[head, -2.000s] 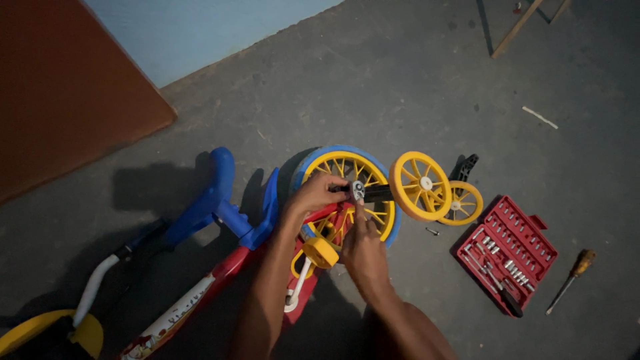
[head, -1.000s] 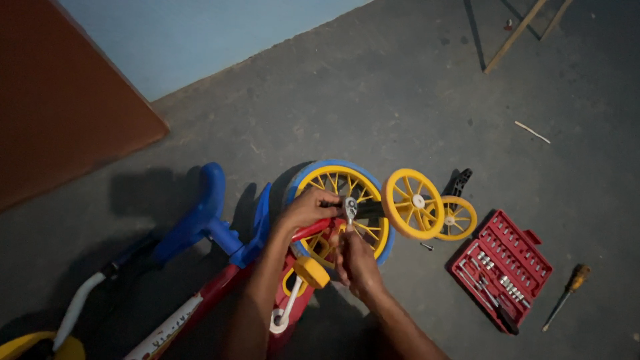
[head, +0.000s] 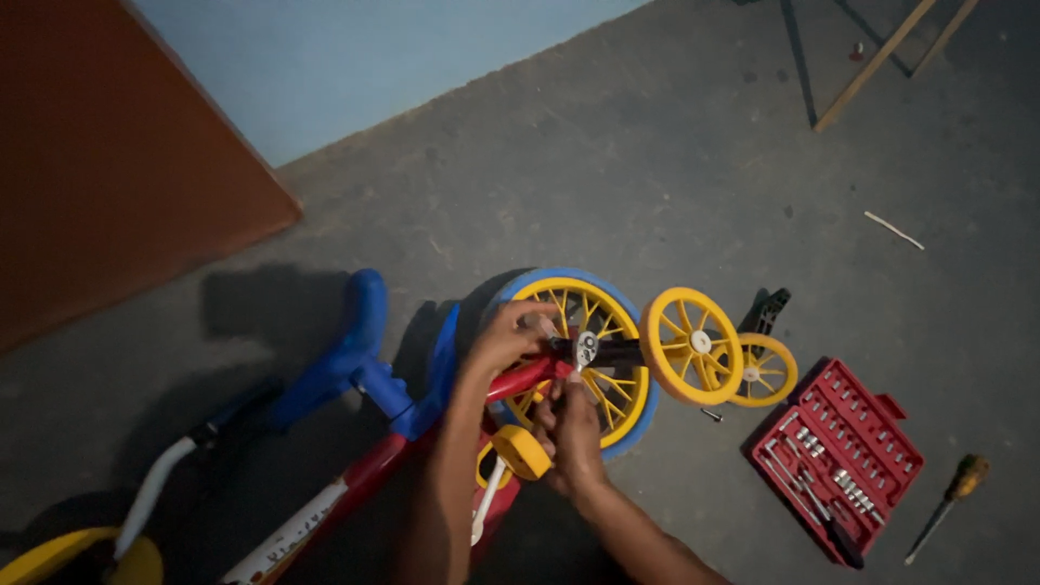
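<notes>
A child's bicycle lies on its side, its red frame (head: 376, 469) running up to a rear wheel with a blue tyre (head: 643, 414) and yellow spokes. My right hand (head: 574, 431) grips the handle of a ratchet wrench (head: 586, 348), whose head sits at the wheel's hub by a black bracket (head: 621, 352). My left hand (head: 516, 335) is beside the hub, fingers bent near the ratchet head; whether it holds anything is unclear. A yellow training wheel (head: 691, 345) stands at the bracket's outer end. The yellow pedal (head: 521, 452) lies below my hands.
A second training wheel (head: 762, 370) with a black bracket (head: 770, 310), a bolt (head: 712, 415), a red socket set case (head: 863, 439) and a screwdriver (head: 959, 487) lie to the right. The blue saddle (head: 367, 305) is at left. Wooden legs (head: 873, 67) stand at upper right, a brown panel (head: 122, 171) at upper left.
My left hand has drawn back a little from the ratchet head, its fingers now raised. My right hand stays on the ratchet handle.
</notes>
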